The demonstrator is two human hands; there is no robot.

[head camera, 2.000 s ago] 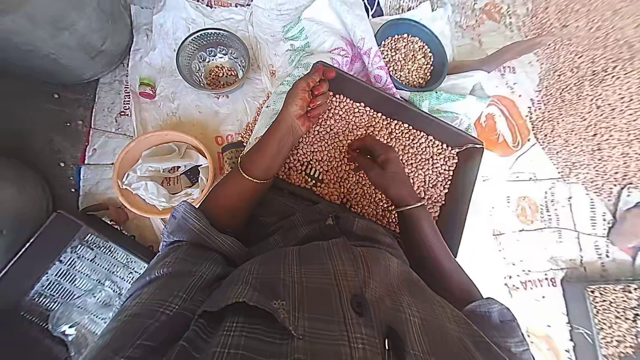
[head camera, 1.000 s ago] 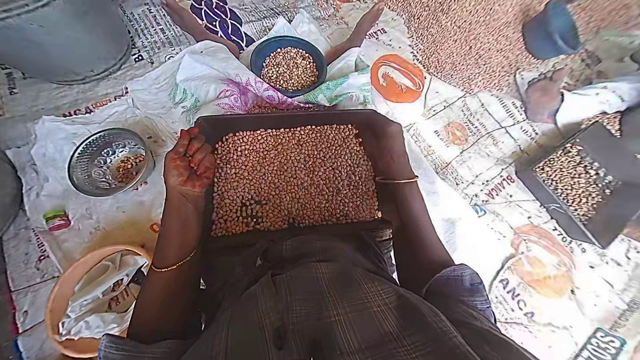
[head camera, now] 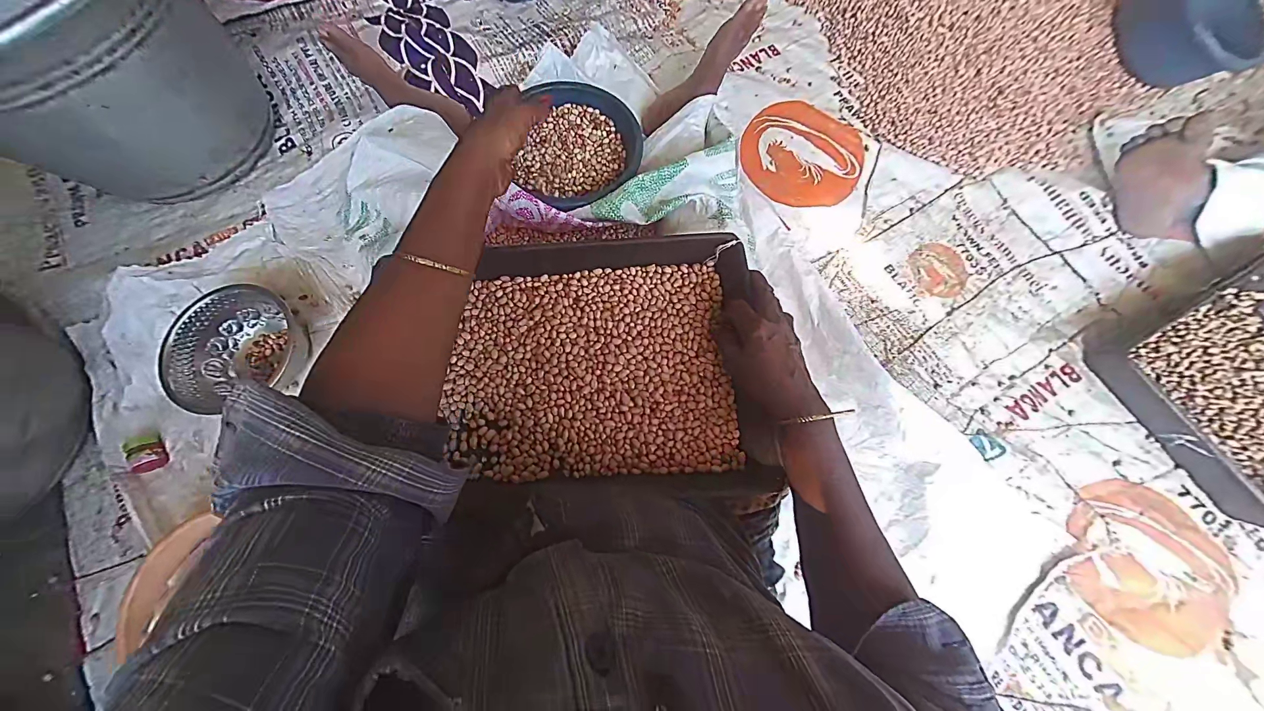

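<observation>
A dark rectangular tray [head camera: 612, 247] filled with pinkish-brown shelled nuts or beans [head camera: 592, 365] rests on my lap. My right hand [head camera: 765, 341] grips the tray's right side, with the thumb over the rim. My left hand [head camera: 509, 128] reaches past the far edge to the left rim of a blue round bowl [head camera: 632, 133]; its fingers are on the rim, though their undersides are hidden. Paler nuts or beans [head camera: 571, 150] lie in this bowl. A few dark pieces [head camera: 479, 439] show at the tray's near left corner.
A perforated metal bowl [head camera: 212, 346] stands left, near a small green-lidded container [head camera: 146, 454] and an orange basin [head camera: 163, 583]. A large metal tub [head camera: 148, 109] is upper left. Another person's legs [head camera: 711, 64] flank the blue bowl. Another tray [head camera: 1165, 415] and a person's foot [head camera: 1165, 178] are right.
My left hand has moved from the tray's left edge forward to the blue bowl. My right hand stays at the tray's right side. Two seconds ago it was over the tray's contents. The view has shifted.
</observation>
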